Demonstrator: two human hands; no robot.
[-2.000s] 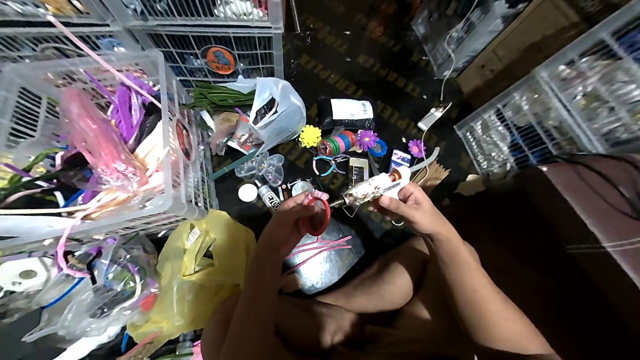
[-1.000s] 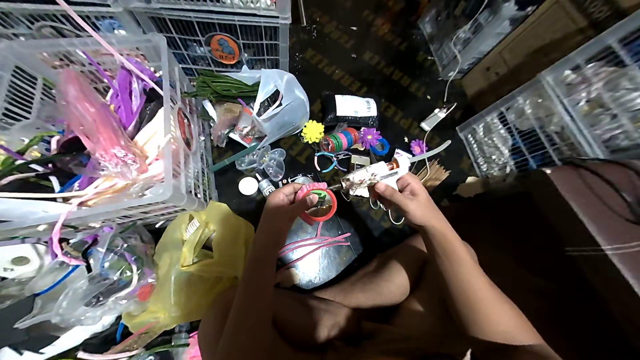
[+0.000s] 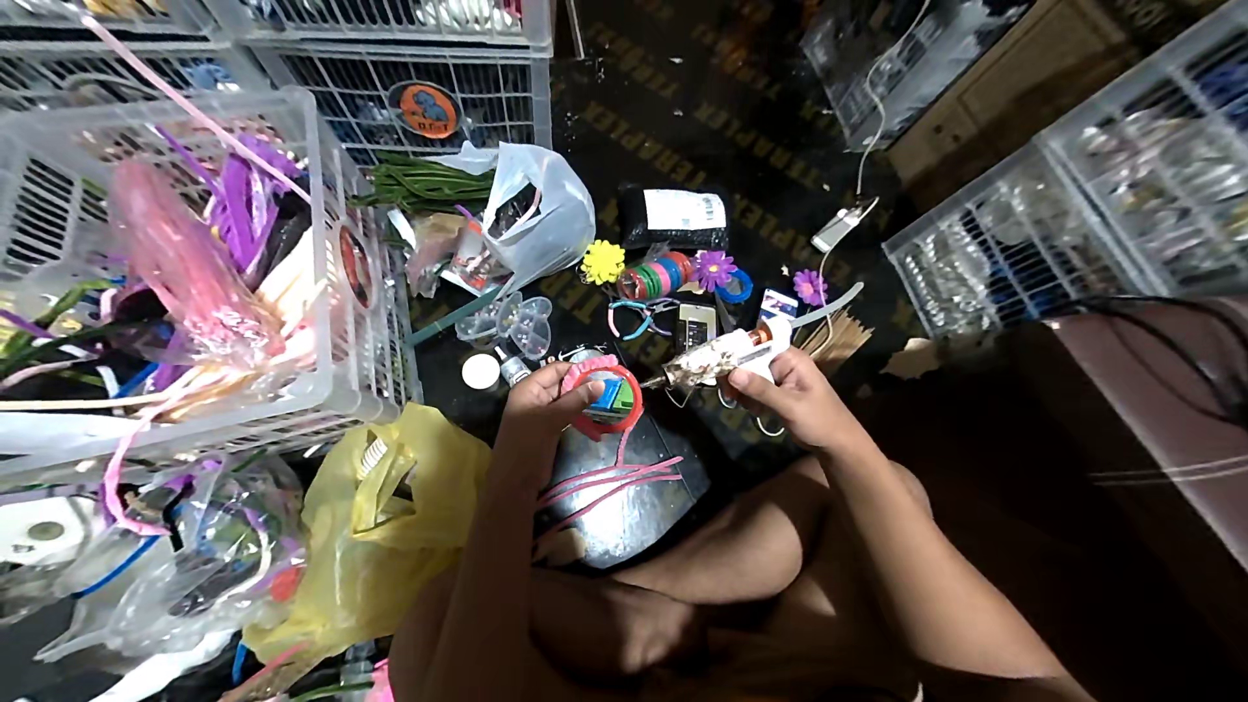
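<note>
My left hand (image 3: pixel 551 400) holds a red ring (image 3: pixel 636 402) with pink trim along its upper left rim; blue and green show through its opening. In my right hand (image 3: pixel 785 395) is a white hot glue gun (image 3: pixel 721 353), stained around the front, its nozzle pointing left close to the ring's right side. A translucent glue stick (image 3: pixel 838 304) sticks out of its back. Pink strips (image 3: pixel 624 475) lie below the ring on a dark, shiny surface, one of them rising to the ring. Beyond my hands are colored rings (image 3: pixel 655 277), a yellow flower (image 3: pixel 603 261) and purple flowers (image 3: pixel 715 270).
A plastic crate (image 3: pixel 322 390) full of strips and bags stands at left, above a yellow plastic bag (image 3: pixel 409 546). Further off are a white plastic bag (image 3: pixel 546 224), a black package (image 3: pixel 673 234) and a cable's white connector block (image 3: pixel 837 229). Wire-fronted bins (image 3: pixel 1033 156) stand at right.
The ring has turned to face the camera more, so its opening shows more fully than two seconds ago. Both hands keep hold of the same things.
</note>
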